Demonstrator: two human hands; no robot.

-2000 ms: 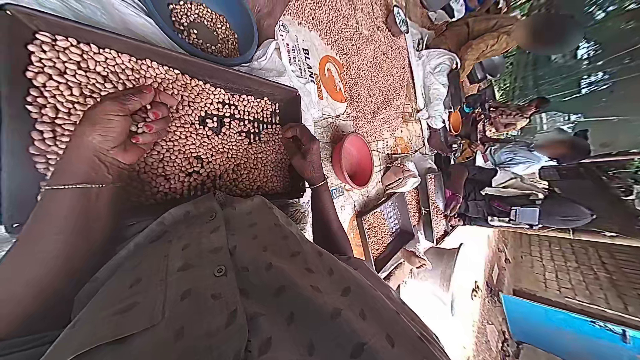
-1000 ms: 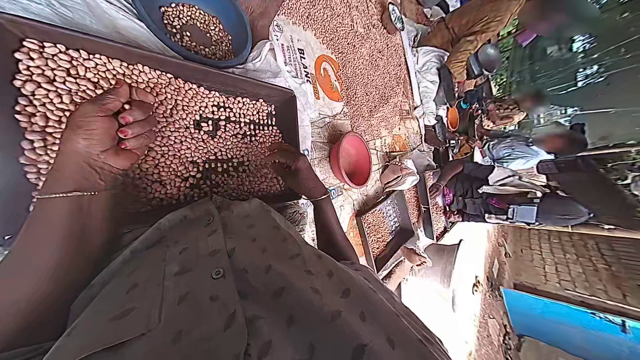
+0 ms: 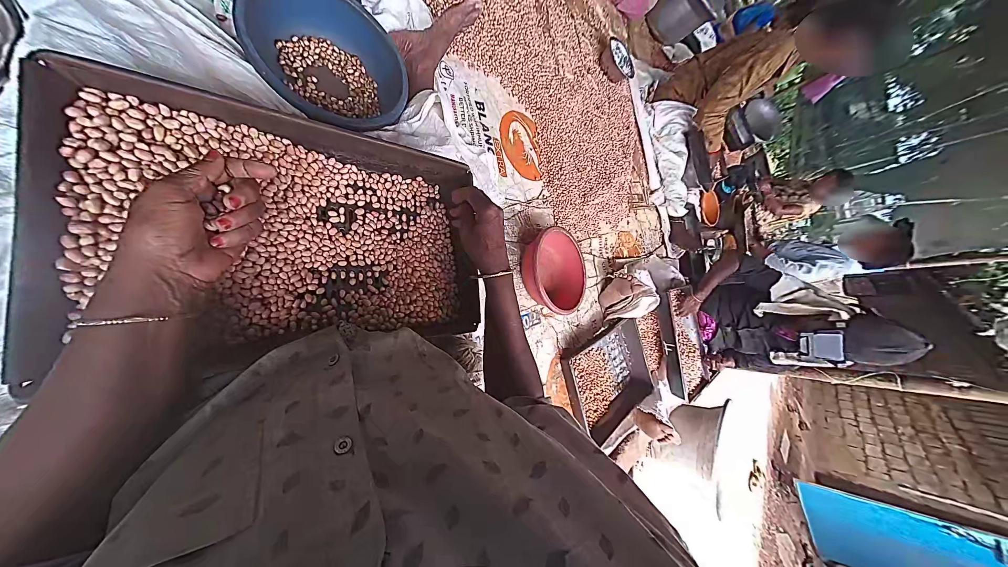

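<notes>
A dark rectangular tray [image 3: 39,213] holds a wide layer of shelled peanuts [image 3: 315,189], with dark bare patches of tray floor showing. My left hand [image 3: 197,216] is over the peanuts on the left, fingers curled around a few of them, some visible between finger and thumb. At the tray's right rim is my right hand [image 3: 476,228], its fingers bent; whether it holds anything is hidden. Beyond the tray's far side sits a blue basin [image 3: 386,79] with some peanuts inside.
A red bowl [image 3: 554,270] stands right of the tray, near a printed sack [image 3: 480,126] and a broad spread of peanuts [image 3: 567,102]. More trays [image 3: 622,409] lie farther right. Several people [image 3: 732,79] sit beyond, and a bare foot [image 3: 429,43] is beside the basin.
My right hand was over the peanuts inside the tray a second ago and is now back at the right rim. My left hand has stayed curled over the left part.
</notes>
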